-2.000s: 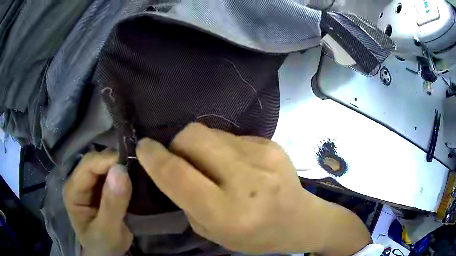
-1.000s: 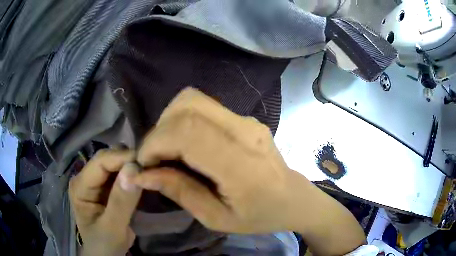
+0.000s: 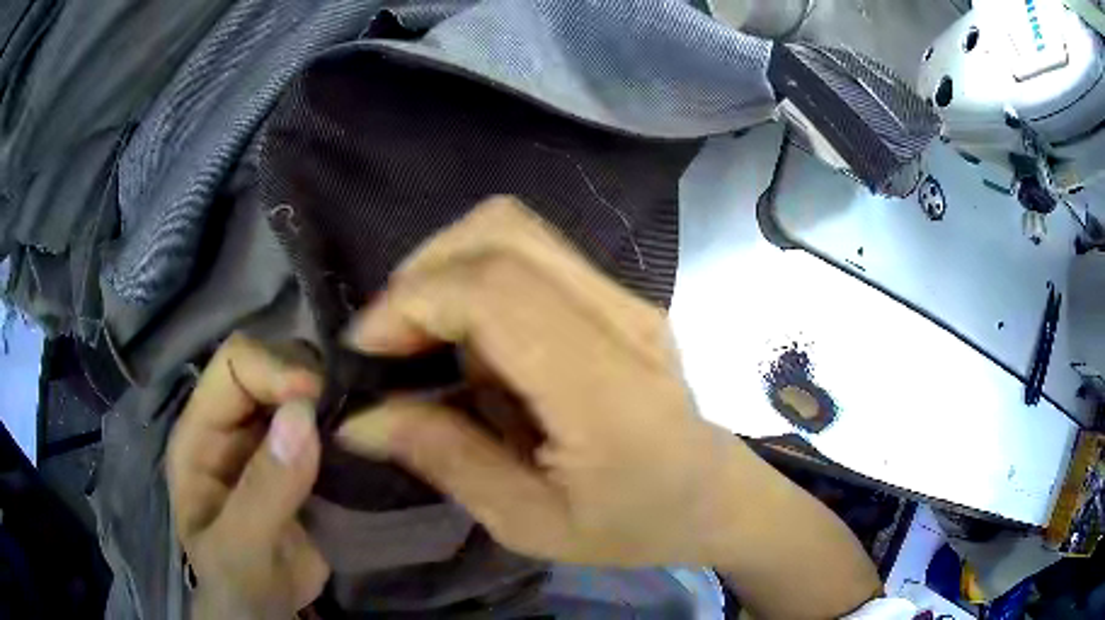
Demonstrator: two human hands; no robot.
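Note:
The dark brown-black cloth (image 3: pixel 485 133) of the grey ribbed garment (image 3: pixel 618 61) lies in front of me, with a pale loose thread (image 3: pixel 602 204) on it. My left hand (image 3: pixel 257 466) pinches the narrow dark seam edge (image 3: pixel 318 351) between thumb and fingertips at the lower left. My right hand (image 3: pixel 557 388) is just right of it, slightly blurred, with thumb and forefinger apart. No needle can be made out between its fingertips. My right hand covers part of the dark cloth.
The white sewing machine head (image 3: pixel 1012 73) stands at the upper right. A slim black tool (image 3: pixel 1043 345) lies on the machine bed (image 3: pixel 933 303). A worn brown patch (image 3: pixel 800 403) marks the white table. Grey cloth (image 3: pixel 73 133) is heaped at the left.
My right thumb and forefinger have parted from the seam edge, where they met my left fingertips one second ago. My left hand still pinches the edge. The striped flap near the machine has shifted slightly left.

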